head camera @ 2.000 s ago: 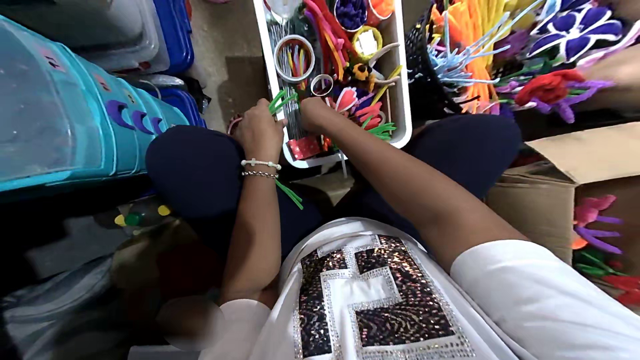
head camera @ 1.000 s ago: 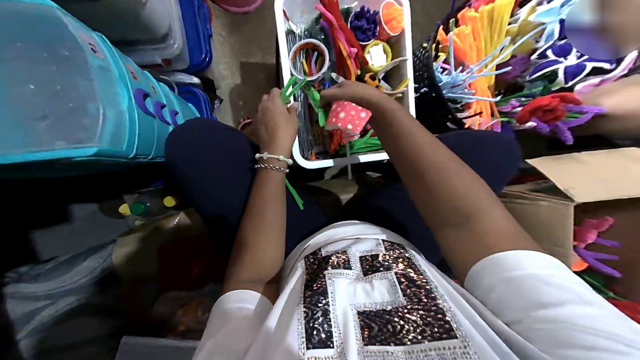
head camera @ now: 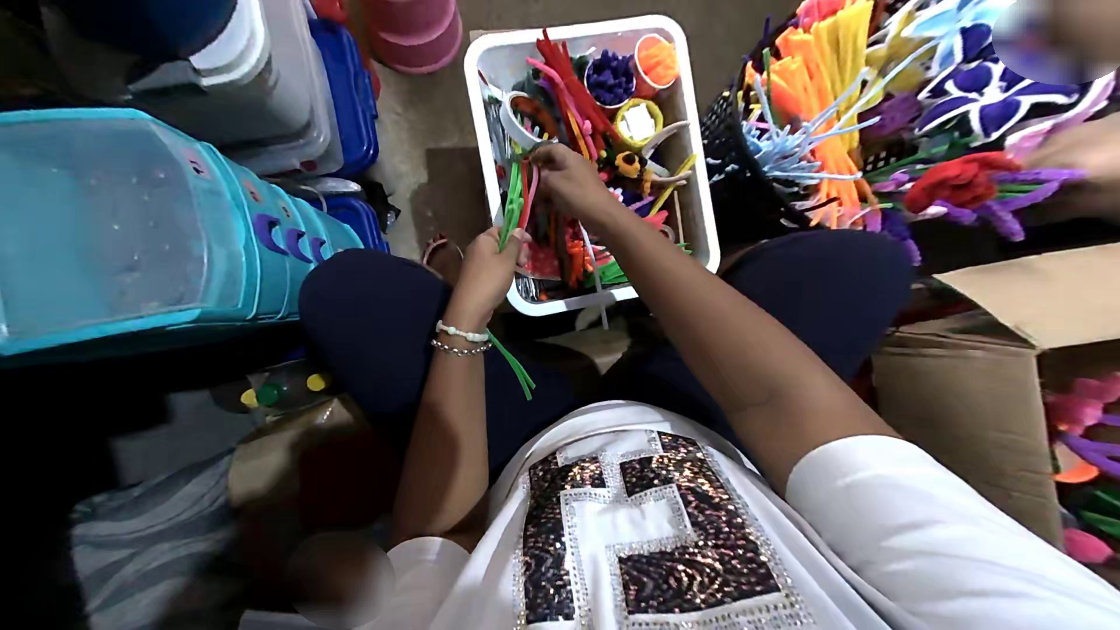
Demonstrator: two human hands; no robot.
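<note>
My left hand (head camera: 490, 267) is closed around several green pipe cleaners (head camera: 513, 206) at the left rim of a white plastic tray (head camera: 709, 219); their lower ends stick out below my wrist. Over the tray, my right hand (head camera: 567, 179) pinches a thin red or pink stem (head camera: 530, 197) beside the green ones. The tray holds red pipe cleaners (head camera: 582, 96), a cup of dark purple pieces (head camera: 610, 79), a cup of orange pieces (head camera: 656, 61), a yellow roll (head camera: 638, 122) and a white ring-shaped container (head camera: 516, 127).
Teal plastic drawers (head camera: 254, 219) stand on the left, with a pink container (head camera: 416, 31) behind. At the right are a black basket (head camera: 731, 144) of pipe cleaners, fuzzy flowers (head camera: 958, 179) and an open cardboard box (head camera: 971, 411). Another person's hand (head camera: 1081, 166) is at the right edge.
The red polka-dotted item by my right hand one second ago is no longer in it. My right hand has moved up and left to the tops of the green stems, with a red or pink stem now there.
</note>
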